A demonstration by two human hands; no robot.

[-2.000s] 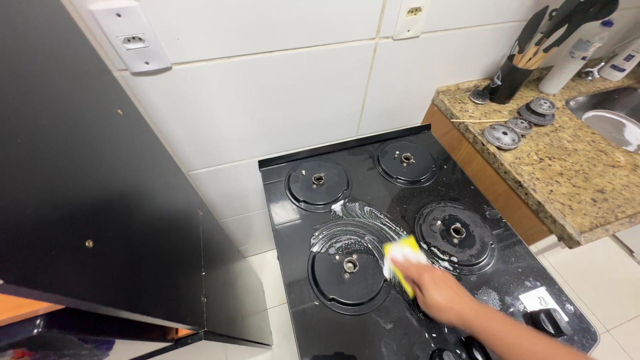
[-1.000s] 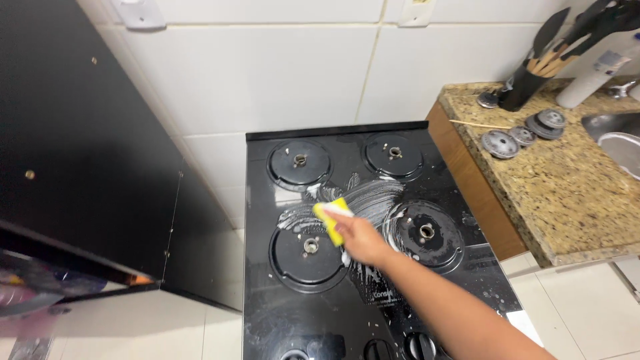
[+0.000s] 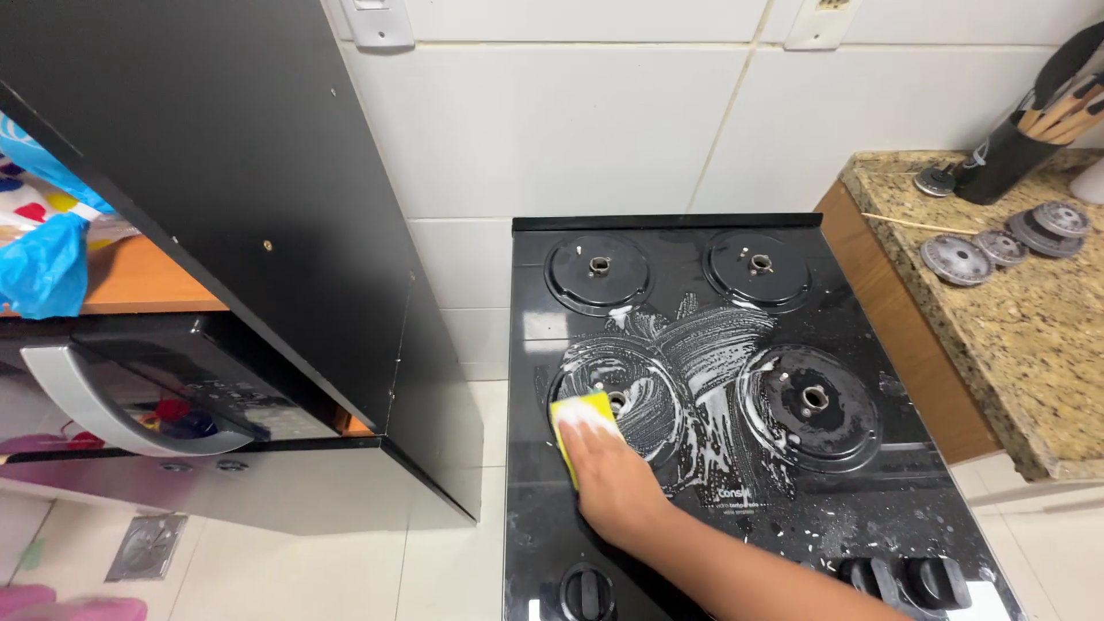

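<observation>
My right hand (image 3: 608,483) holds a yellow sponge (image 3: 583,412) with white foam on it, against the left front burner recess of a black glass cooktop (image 3: 552,535). Streaks of suds cover that recess and the glass between the two front burners. All four burner seats are uncovered; the right front one (image 3: 815,398) has foam along its left side. Black knobs (image 3: 588,593) sit along the front edge, with small white crumbs near the right ones. My left hand is out of view.
Burner parts (image 3: 956,259) and a black utensil holder (image 3: 1005,159) stand on the granite counter (image 3: 1026,345) at the right. At the left rises a black cabinet (image 3: 259,172) housing a microwave (image 3: 172,388) and a blue plastic bag (image 3: 47,259). A tiled wall (image 3: 561,129) is behind.
The sponge has moved from the glass beside the left front burner onto that burner's recess, which now bears sudsy streaks. The view has shifted left, showing more of the cabinet.
</observation>
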